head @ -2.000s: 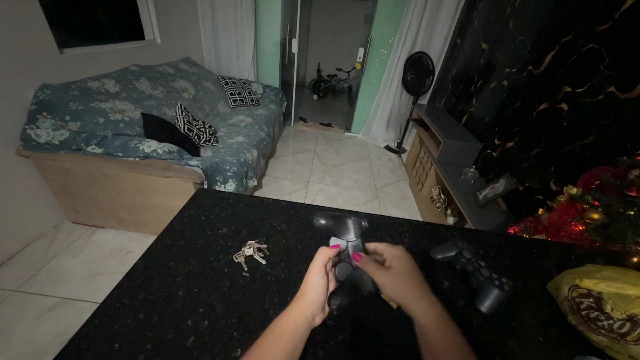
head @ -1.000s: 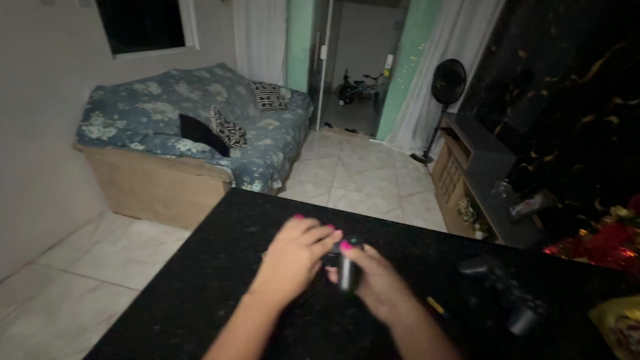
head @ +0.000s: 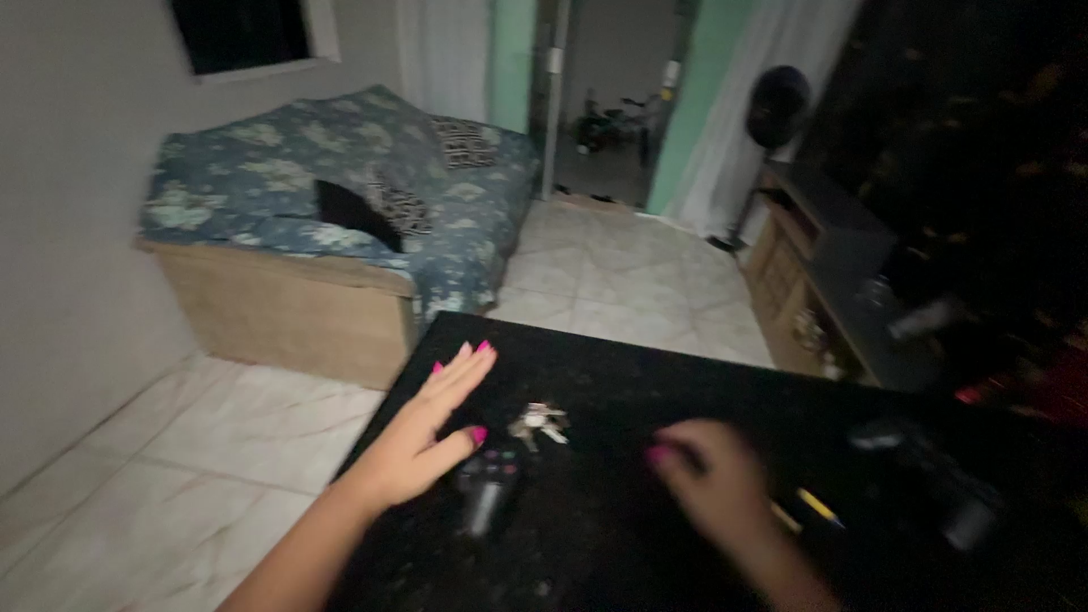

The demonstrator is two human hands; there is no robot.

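Note:
My left hand (head: 433, 429) is spread over the left part of the black speckled countertop (head: 595, 544), with its thumb near a dark game controller (head: 489, 489); whether it touches the controller cannot be told. That hand holds nothing. Just beyond the controller lies a bunch of keys (head: 540, 423). My right hand (head: 710, 476), blurred, is over the countertop right of the keys, its fingers curled with a gap to the thumb and nothing seen between them. Right of it are a small yellow object (head: 818, 507) and a second dark controller (head: 931, 484).
Beyond the counter's far edge is a tiled floor (head: 586, 280). A sofa with a blue floral cover (head: 280, 183) stands at left, a pedestal fan (head: 778, 106) and a low TV cabinet (head: 837, 263) at right. Red decoration (head: 1050, 382) is at the right edge.
The controller that was between both hands now lies at the left, by the keys. My hands have moved apart, and the left one has let go. The view has swung left.

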